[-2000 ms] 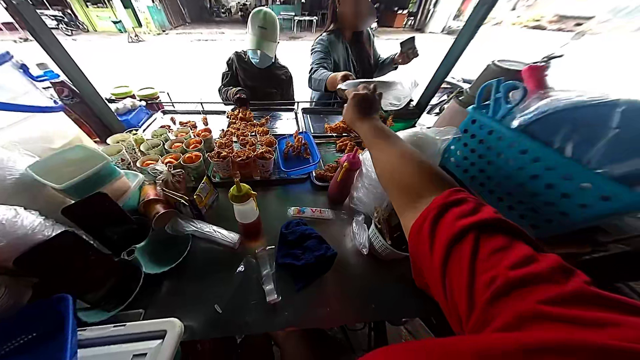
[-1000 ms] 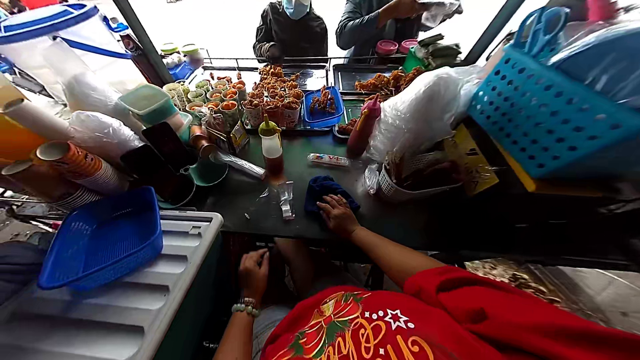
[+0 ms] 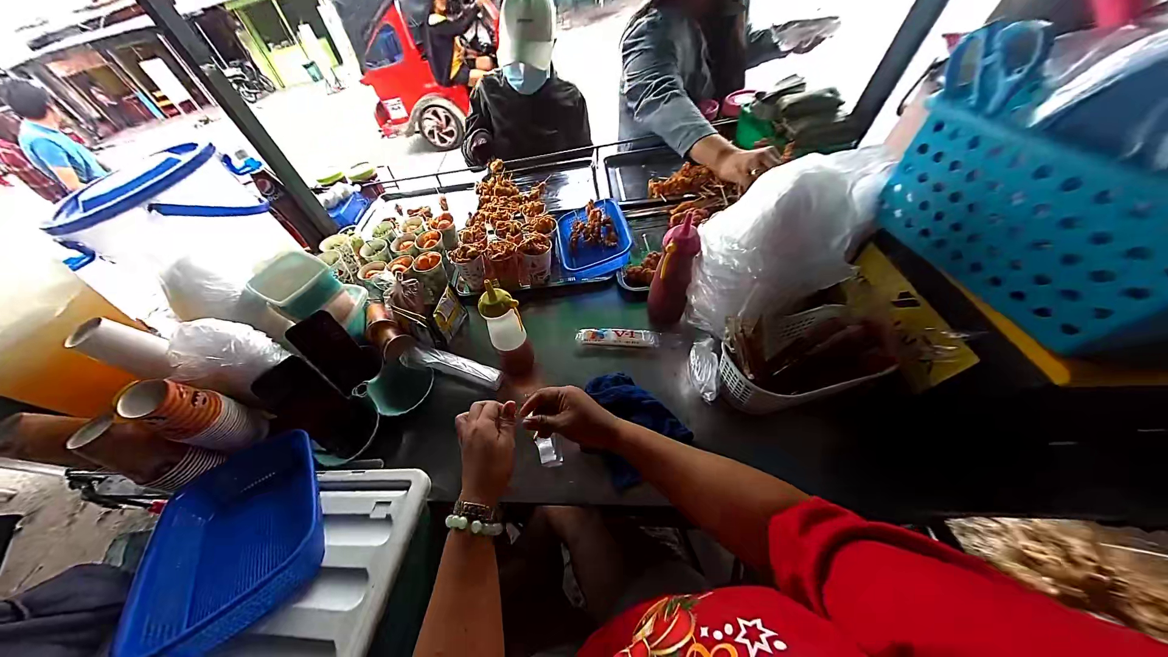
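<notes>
My left hand, with a beaded bracelet at the wrist, meets my right hand above the dark counter. The fingertips of both are pinched close together; whether something small is between them I cannot tell. Just under them lies a clear plastic piece. Right of my right hand is a crumpled dark blue cloth. A sauce bottle with a yellow-green cap stands beyond my hands, and a white printed packet lies to its right.
Fried food on skewers, filled cups and a blue tray line the front. Stacked paper cups and a blue basket are left; a turquoise basket is right. A person's hand reaches over the food.
My right hand has left the blue cloth and my left hand has risen from below the counter edge, so both now meet over it. The person at front right now reaches down to the food.
</notes>
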